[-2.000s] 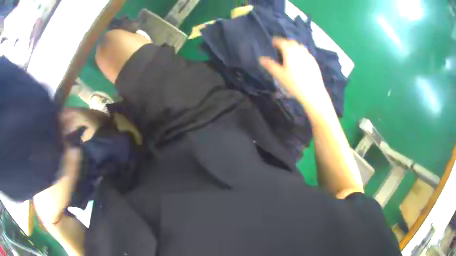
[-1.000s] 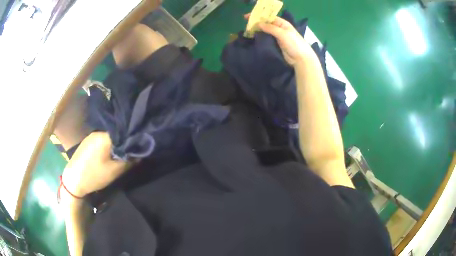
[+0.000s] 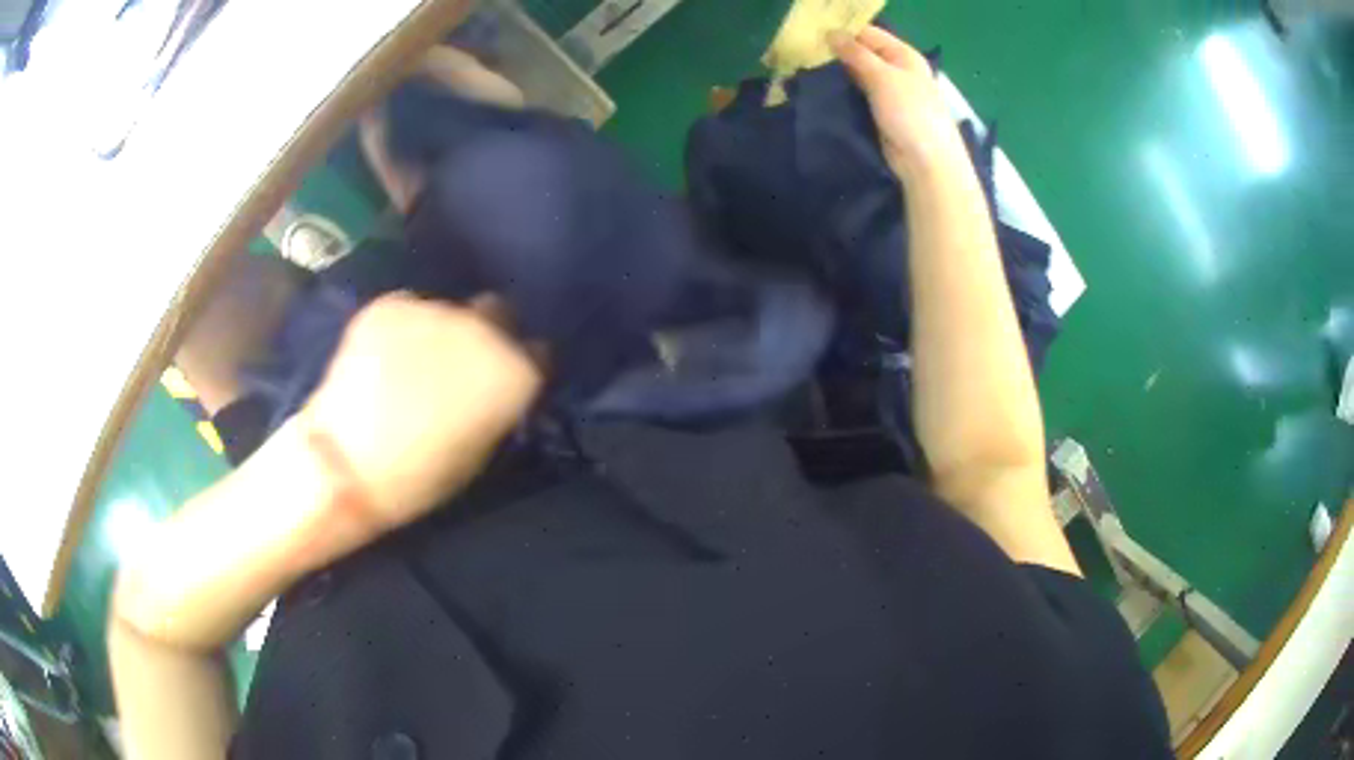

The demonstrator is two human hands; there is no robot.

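My left hand (image 3: 431,394) is blurred and closed at the near side of a navy cloth bundle (image 3: 550,238) over my lap; its fingertips are hidden. A paler blue-grey strip (image 3: 713,356) shows at the bundle's right end, also blurred. My right hand (image 3: 903,97) is at the top right and holds a yellow ticket (image 3: 817,33) between thumb and fingers; the ticket is partly cut off by the top edge. The ticket is above a second navy stack (image 3: 795,178) beside my right leg.
A white table with a brown edge (image 3: 223,253) curves along the left. A white board (image 3: 1039,223) shows under the right stack. A metal stand (image 3: 1143,557) and another table edge (image 3: 1307,594) are at the lower right. The floor (image 3: 1188,342) is green and glossy.
My left hand has come in from the left with navy cloth, which now covers more of my lap. My right hand has gone from the stack's top to holding the yellow ticket, slightly higher.
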